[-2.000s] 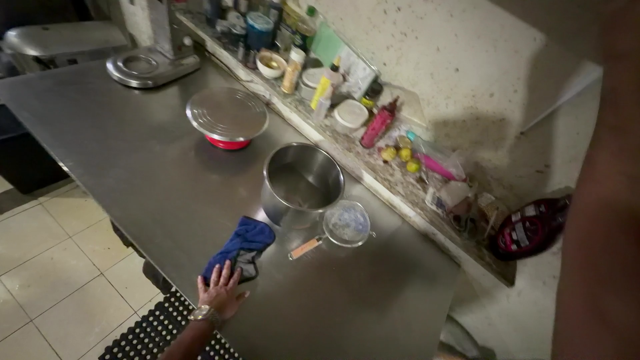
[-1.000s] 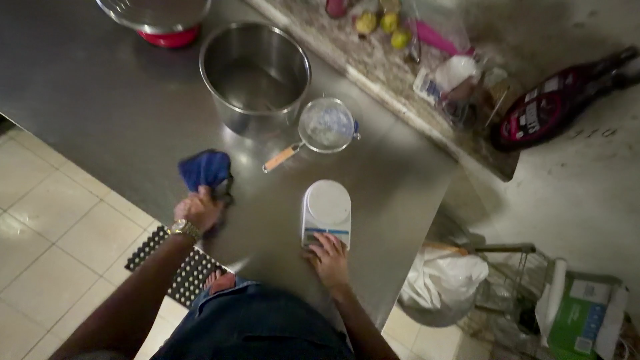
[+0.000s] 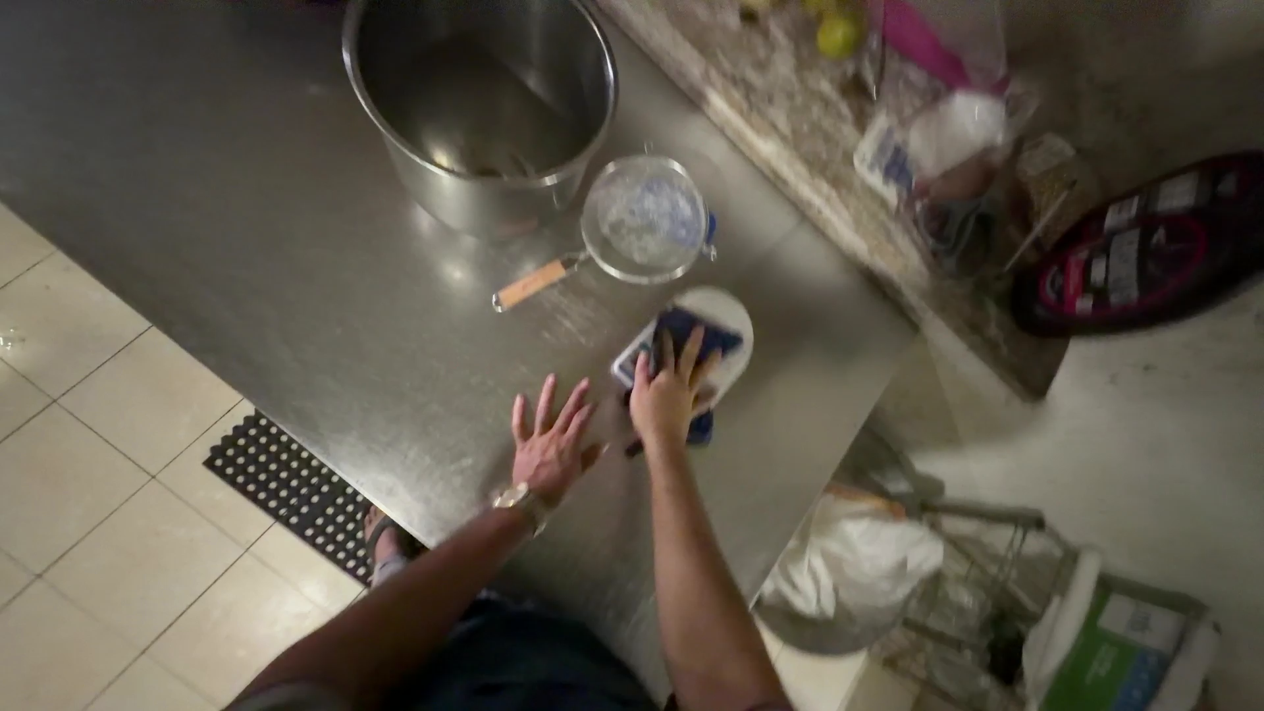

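Note:
My right hand (image 3: 671,390) presses a dark blue cloth (image 3: 699,331) onto a white kitchen scale (image 3: 731,321) on the stainless steel table (image 3: 326,276). Part of the cloth hangs past the scale's near side, and the hand hides some of both. My left hand (image 3: 553,449), with a wristwatch (image 3: 520,502) above it on the wrist, is spread with nothing in it, just left of the scale. Beyond the scale lies a round mesh strainer (image 3: 645,217) with a wooden handle (image 3: 533,284). A large steel pot (image 3: 484,197) stands to the strainer's left.
A stone ledge (image 3: 790,148) along the wall holds yellow-green fruit (image 3: 838,35) and plastic bags (image 3: 958,128). A dark red bottle (image 3: 1136,247) lies at its end. A white bag (image 3: 854,558) is beside the table's right edge. A perforated black mat (image 3: 291,489) lies on the tiled floor.
The blue cloth has gone from under my left hand, left of the scale, to under my right hand on the scale. My left hand has moved right and is now bare. The view has moved closer.

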